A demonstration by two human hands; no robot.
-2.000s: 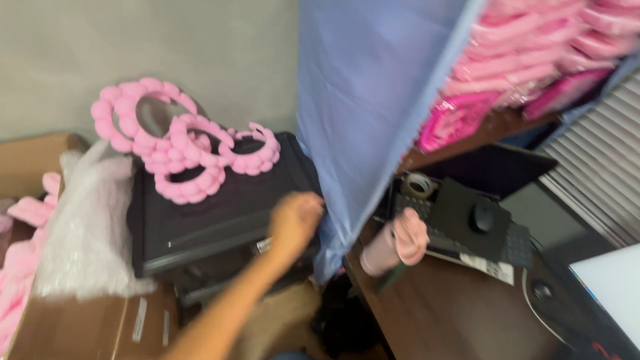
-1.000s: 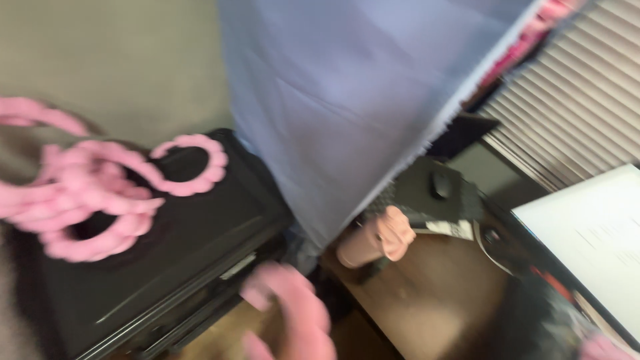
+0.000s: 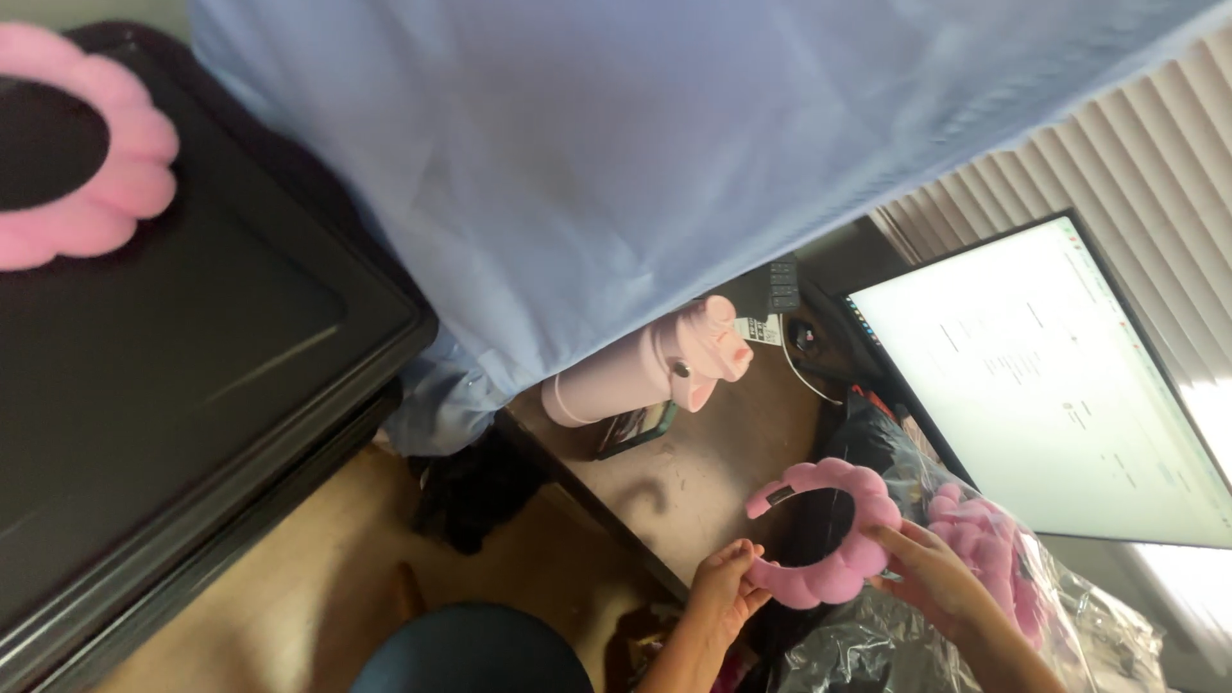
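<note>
A pink puffy headband (image 3: 835, 577) is held in both hands above the desk's front edge, its open ends toward the left. My left hand (image 3: 724, 589) pinches one end of it. My right hand (image 3: 924, 568) grips its scalloped side. Just right of my right hand, more pink puffy pieces (image 3: 982, 539) show inside a clear plastic bag (image 3: 857, 645). At the upper left, another pink puffy headband (image 3: 135, 159) lies on a black plastic drawer unit (image 3: 221, 318).
A blue cloth (image 3: 616, 144) hangs across the top. On the brown desk (image 3: 693, 481) are a pink tumbler (image 3: 616, 375), a phone (image 3: 637, 428) and a lit monitor (image 3: 1039, 385). A dark rounded seat or similar object (image 3: 472, 654) is at the bottom.
Both hands now hold a headband over the desk; two seconds ago one hand was beside the black drawer unit. The view has swung right toward the monitor.
</note>
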